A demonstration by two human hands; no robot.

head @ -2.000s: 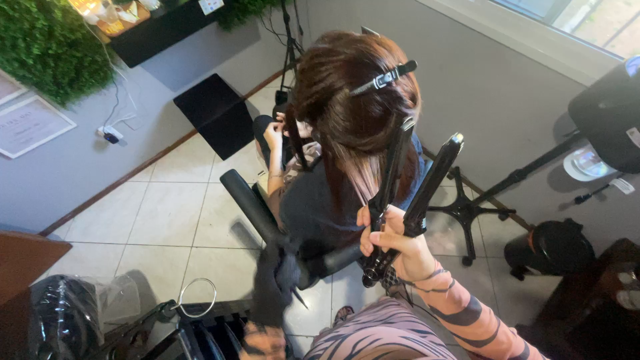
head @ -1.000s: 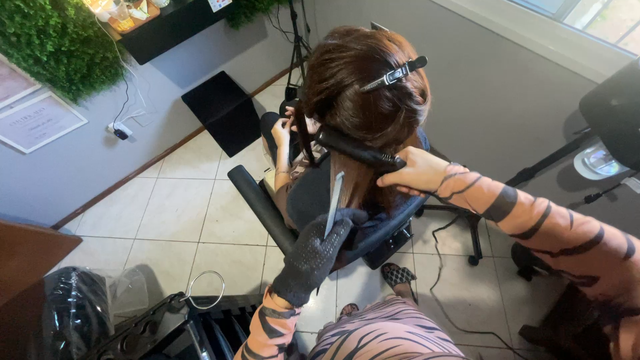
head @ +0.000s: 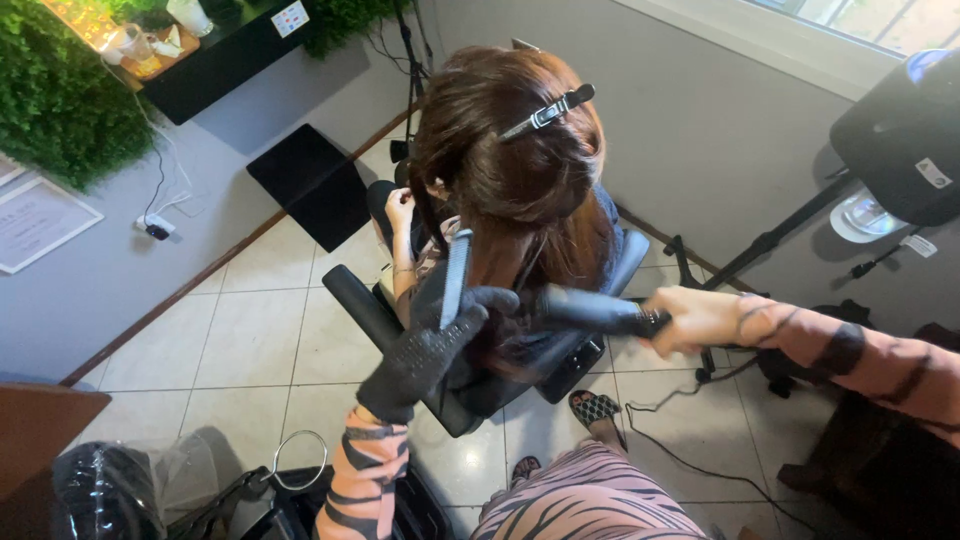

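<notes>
A seated person's reddish-brown hair [head: 510, 157] is pinned up on top with a metal and black hair clip [head: 550, 114], while the lower hair hangs down the back. My left hand [head: 431, 349], in a black dotted glove, holds a grey comb [head: 457, 277] upright at the left of the hanging hair. Its thumb and finger reach toward the strands; whether they pinch any is unclear. My bare right hand [head: 691, 319] grips the handle of a black hair straightener [head: 592, 309], blurred, its far end beside the lower hair. Whether its plates hold hair cannot be seen.
The black salon chair's armrest [head: 361, 307] juts out at left. A power cord [head: 701, 457] lies on the tiled floor at lower right. A hooded dryer [head: 900, 142] stands at right, a black trolley [head: 420, 502] with a metal ring at lower left, and a black shelf [head: 225, 56] at upper left.
My right hand and the straightener have moved down and to the right from beside the head. My left hand with the comb has come up toward the hair. Two seconds ago the straightener stood more upright.
</notes>
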